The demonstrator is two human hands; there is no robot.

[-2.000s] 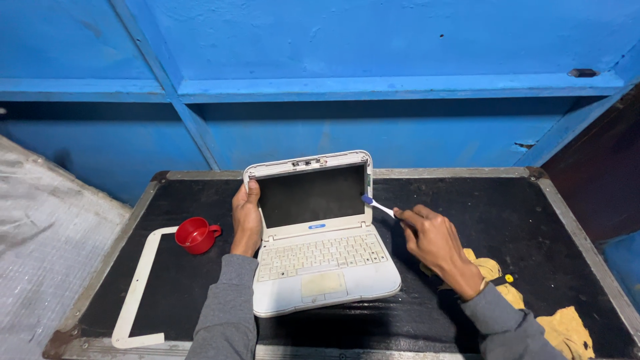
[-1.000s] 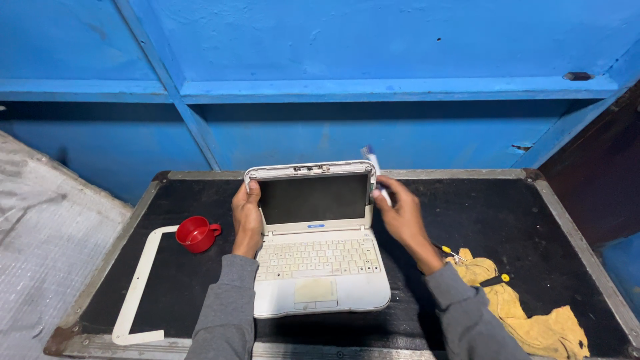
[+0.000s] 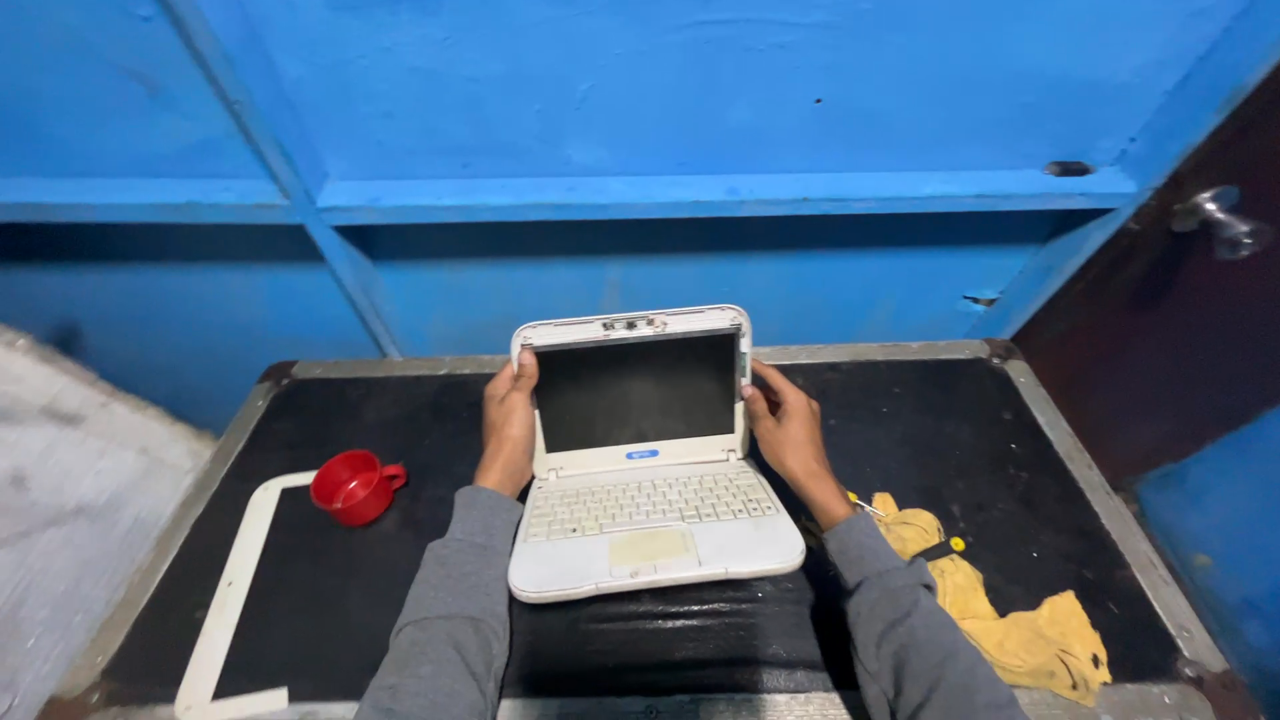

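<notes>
A small white laptop [image 3: 655,555] stands open in the middle, its dark screen [image 3: 638,392] facing me. The lid's front frame is off along the top and sides, so small parts show above the screen. My left hand [image 3: 510,420] grips the left edge of the lid, thumb in front. At the lid's right edge, my right hand [image 3: 790,430] touches the side with thumb and fingers; whether it also holds the brush is hidden. A white plastic screen bezel piece [image 3: 228,600] lies at the left, beside a red plastic cup [image 3: 355,487].
The black-topped case [image 3: 430,600] has metal edging. On its right lie a yellow cloth [image 3: 1040,640] and a screwdriver with a black and yellow handle [image 3: 940,549]. A blue wall with a ledge [image 3: 720,195] rises behind, and a dark door stands at the right.
My right hand has come to the lid's right edge; the toothbrush it held earlier no longer shows. My left hand stays on the lid's left edge.
</notes>
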